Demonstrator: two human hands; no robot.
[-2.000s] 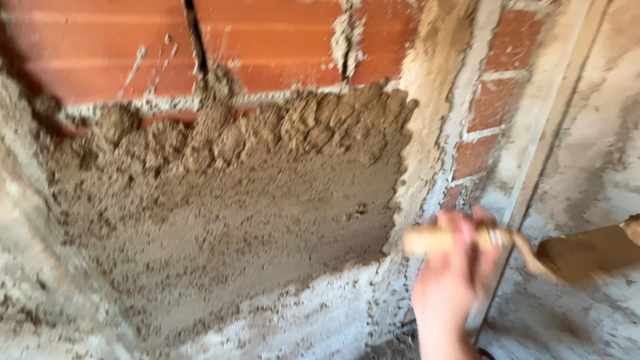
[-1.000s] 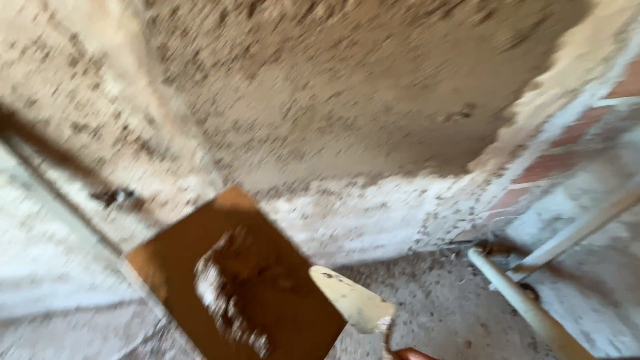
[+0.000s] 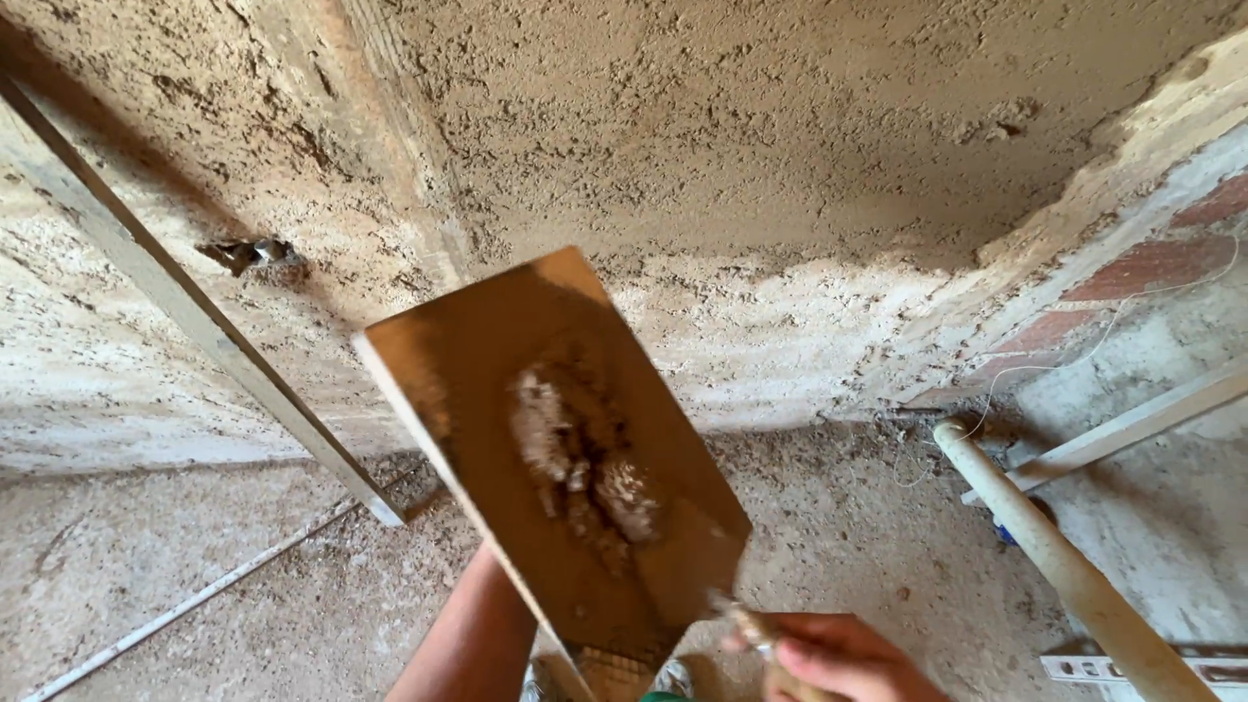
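Note:
A flat rectangular plasterer's board (image 3: 487, 331), wet and brown, is held up tilted in front of me. A lump of wet mortar (image 3: 575, 468) lies on its middle. My left forearm reaches up behind the board, and the left hand is hidden by it. At the board's lower right corner my right hand (image 3: 838, 658) grips the wooden handle of a trowel (image 3: 760, 634); its blade is blurred and mostly out of sight. Beyond the board, damp mortar plaster (image 3: 760, 146) covers the upper wall, with a ragged lower edge.
A long straightedge (image 3: 210, 331) leans against the wall at left, near a hole (image 3: 249, 255). A thin rod (image 3: 195, 604) lies on the floor. At right stand a pale pipe (image 3: 1053, 556) and a bar (image 3: 1131, 424); a spirit level (image 3: 1082, 668) lies below.
The view has swung down from the brick and mortar wall to the floor. The board, out of view two seconds ago, is now in front of me, and the trowel has moved to its lower right corner.

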